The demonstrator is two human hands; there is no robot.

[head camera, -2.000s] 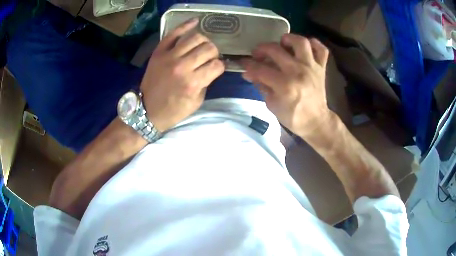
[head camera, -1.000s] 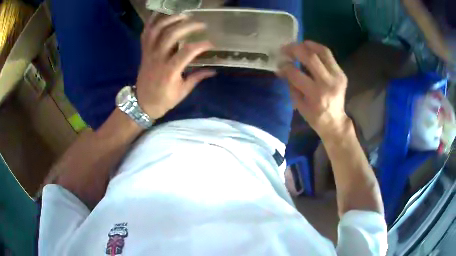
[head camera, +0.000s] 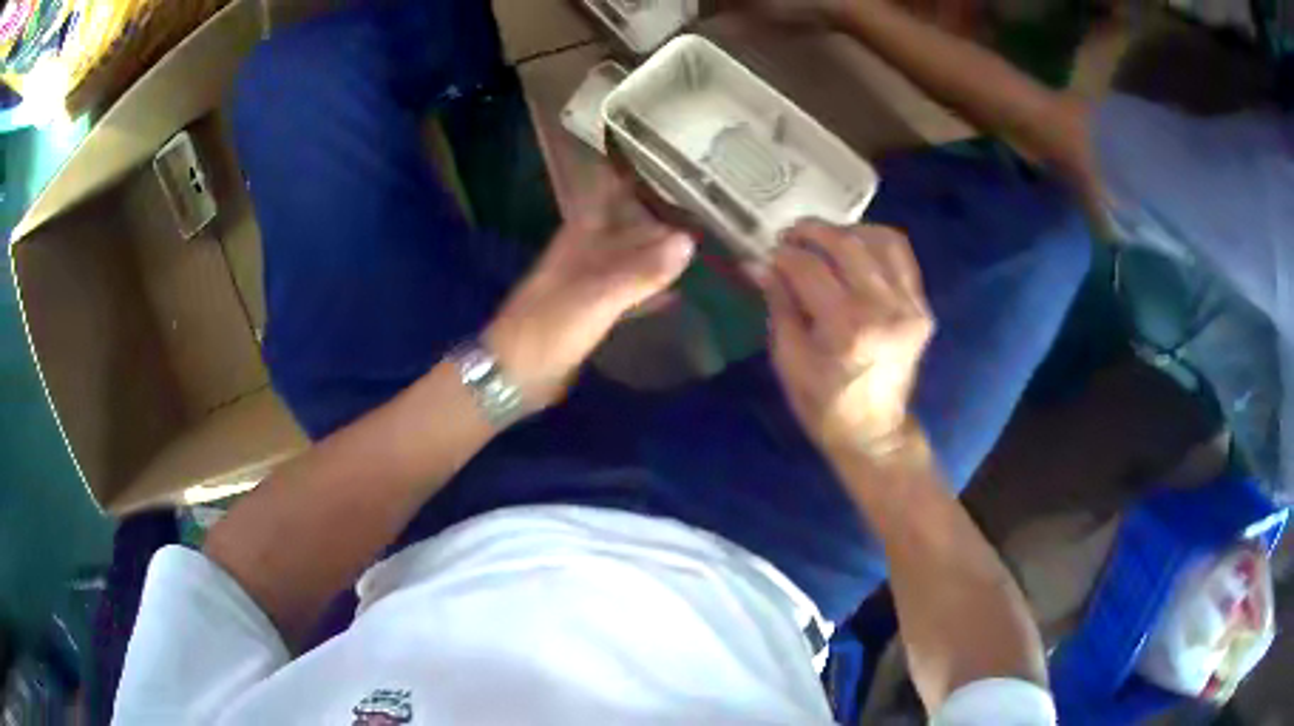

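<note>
A cream plastic housing shell [head camera: 788, 121] is held tilted above the lap, its hollow side with raised walls towards me and an oval ringed grille in its floor. My left hand [head camera: 603, 263] is at the shell's lower left end; it is blurred and its fingertips are partly hidden behind the shell. My right hand [head camera: 852, 305] pinches the shell's near right corner with thumb and fingers. The side slot is not visible from this angle.
Other pale shells lie behind, one at the top edge [head camera: 646, 17] and one partly hidden [head camera: 589, 102] on a carton flap [head camera: 546, 71]. An open carton [head camera: 128, 341] stands left, a blue bag [head camera: 1100, 638] lower right. Another person's arm [head camera: 965, 85] reaches in.
The shell has turned diagonal and tilted, so its inside shows more. Both hands moved with it. The view has shifted, showing more carton and another person.
</note>
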